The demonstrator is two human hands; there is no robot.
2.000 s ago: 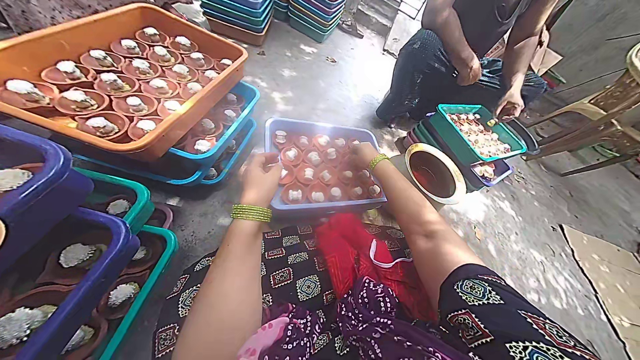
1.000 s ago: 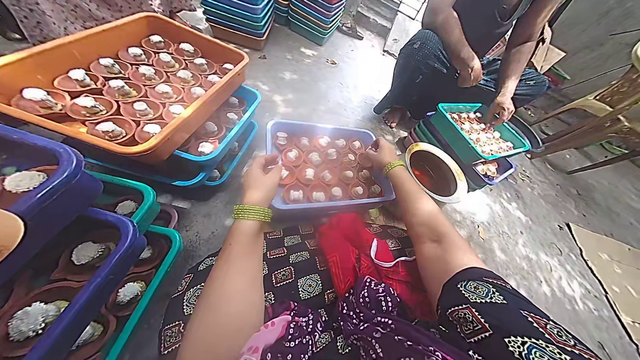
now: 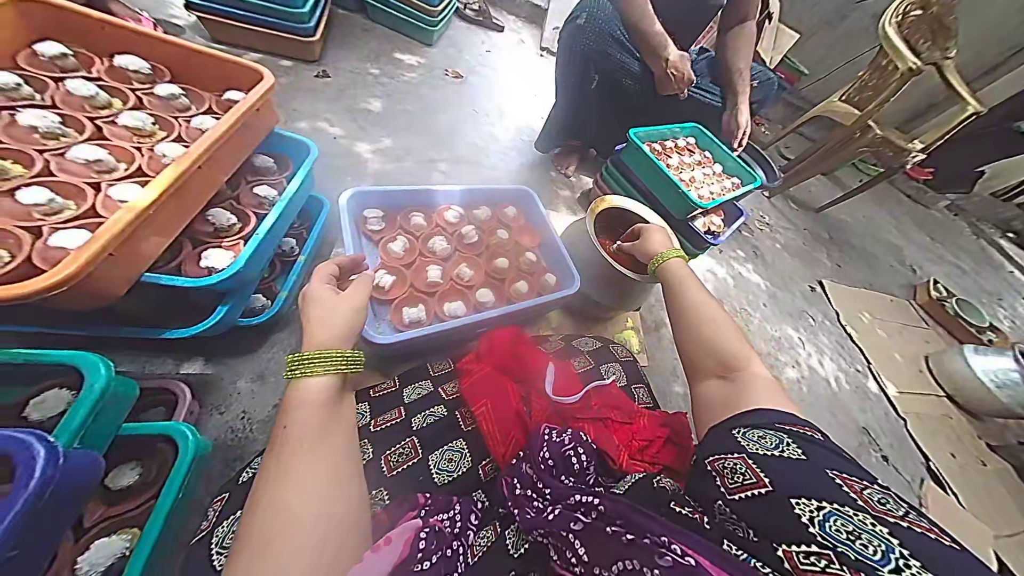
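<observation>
A light blue plastic tray (image 3: 460, 326) lies in front of me, filled with small clay cups (image 3: 434, 274) that each hold a whitish lump. At its left rim is my left hand (image 3: 336, 300), thumb and fingers bent close to the edge; whether it grips the rim is unclear. Right of the tray stands a round metal pot (image 3: 596, 276) with dark reddish liquid inside. My right hand (image 3: 642, 244) reaches into the pot's mouth with fingertips pinched together low over the liquid; what they hold, if anything, is hidden.
Orange (image 3: 188, 172) and blue trays (image 3: 308, 172) of filled clay cups are stacked at left, with green trays (image 3: 180, 448) below. A person (image 3: 656, 64) sits beyond a green tray (image 3: 636, 144) of similar cups. A plastic chair (image 3: 896, 72) and flattened cardboard (image 3: 888, 344) are at right.
My right hand has moved from the tray's right side to the pot's mouth. My left hand has stayed by the tray's left rim.
</observation>
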